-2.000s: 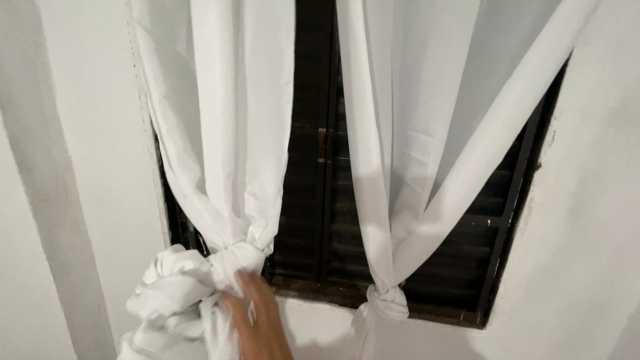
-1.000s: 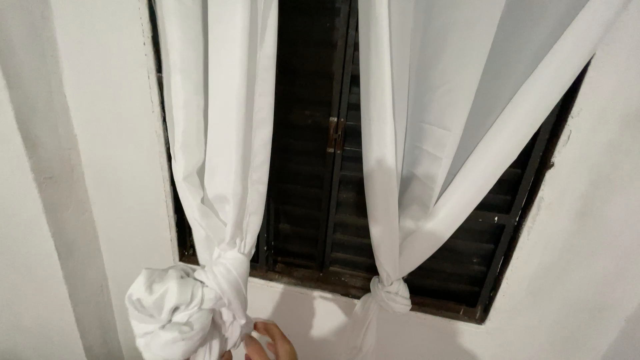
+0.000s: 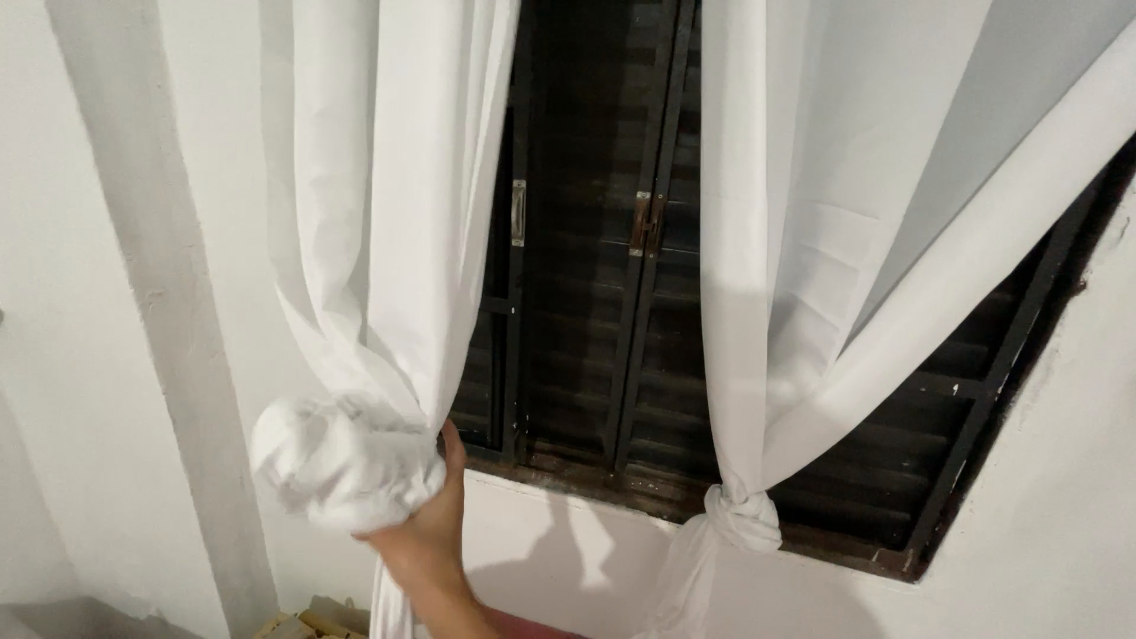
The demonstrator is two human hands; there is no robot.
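A white curtain (image 3: 417,222) hangs on the left, its lower part gathered into a crumpled bundle (image 3: 351,466). My right hand (image 3: 430,524) is closed around the underside and right side of this bundle; the fingers behind the cloth are hidden. A narrow length of white cloth (image 3: 390,603) hangs below the hand. To the right, a second white curtain (image 3: 737,266) is tied in a knot (image 3: 744,517) near the bottom of the window, with a loose tail (image 3: 679,577) below. My left hand is out of view.
Behind the curtains is a dark louvred window (image 3: 586,266) with metal latches (image 3: 646,224) and a worn lower frame (image 3: 621,493). A vertical ridge (image 3: 169,311) runs down the white wall at left. Yellowish objects (image 3: 311,621), not clearly identifiable, lie at the bottom edge.
My right hand has come up from the bottom edge and now grasps the bundle, which is raised beside the left curtain. The right curtain's knot stays tied.
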